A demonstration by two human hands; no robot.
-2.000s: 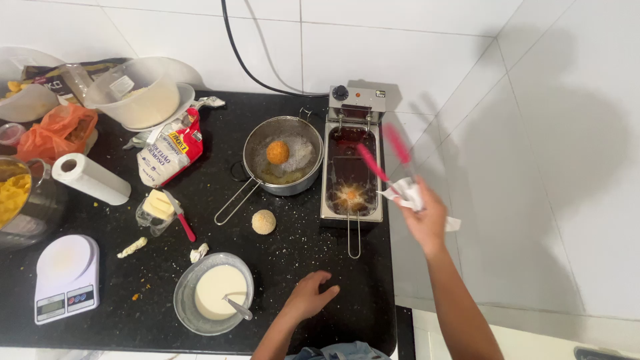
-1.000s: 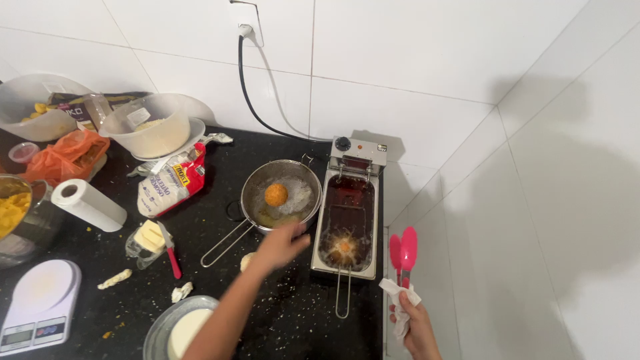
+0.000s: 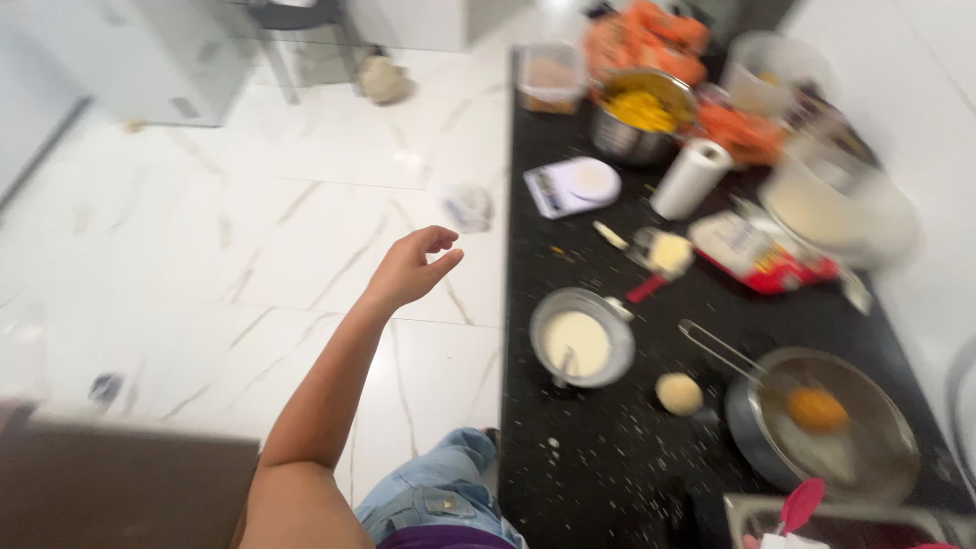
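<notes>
My left hand (image 3: pixel 418 263) is empty, fingers loosely curled, over the floor left of the counter. At the bottom right edge, only a fingertip of my right hand (image 3: pixel 751 542) shows, by a white paper towel (image 3: pixel 793 542) wrapped round the pink-tipped tongs (image 3: pixel 803 505). They are over the metal rim of the deep fryer (image 3: pixel 736 511). Behind the fryer a fried orange-brown ball (image 3: pixel 817 409) rests in a strainer over a pan (image 3: pixel 751 450). A pale uncooked ball (image 3: pixel 679 393) lies on the black counter. Beside it is a bowl of creamy batter (image 3: pixel 577 343) with a spoon.
The black counter (image 3: pixel 602 473) also holds a kitchen scale (image 3: pixel 576 185), a paper towel roll (image 3: pixel 692 179), a pot of yellow food (image 3: pixel 644 114), butter (image 3: pixel 671 253), a red-handled knife (image 3: pixel 646 288) and a flour bag (image 3: pixel 755 252). On the floor lie a crumpled bag (image 3: pixel 467 207) and a roundish sack (image 3: pixel 383 78).
The view has swung far to the left. My left hand has moved from near the strainer to over the floor. My right hand is now mostly out of frame, with the tongs over the fryer.
</notes>
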